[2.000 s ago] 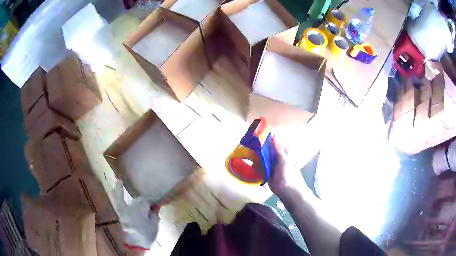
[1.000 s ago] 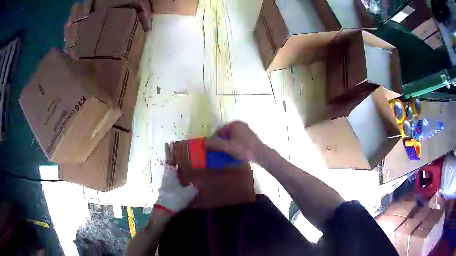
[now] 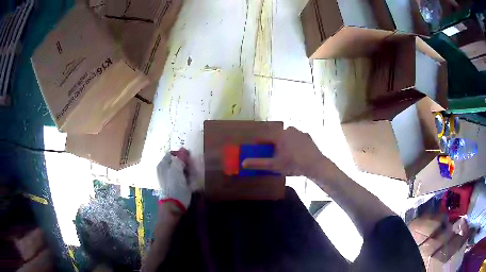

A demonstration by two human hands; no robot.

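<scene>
A closed brown carton (image 3: 218,186) stands at the table's near edge, against my dark clothing. My right hand (image 3: 296,154), bare, grips the blue and orange-red tape gun (image 3: 253,159) over the carton's top; the tape gun is slightly blurred. My left hand (image 3: 176,178), in a white knit glove with a red wrist band, is at the carton's left side, its fingers partly curled. It looks apart from the carton and holds nothing that I can see. Any tape strip on the carton cannot be made out.
The pale, scuffed worktable (image 3: 213,74) lies ahead. Sealed cartons (image 3: 85,74) are stacked along its left edge. Open cartons (image 3: 373,146) with whitish layers inside stand at the right. Yellow tape rolls (image 3: 446,125) and another tape gun (image 3: 445,167) lie on the right side surface.
The open carton I worked on at first is now closed before me. Since a second ago, the tape gun has moved right and my gloved left hand has come off the carton to the left.
</scene>
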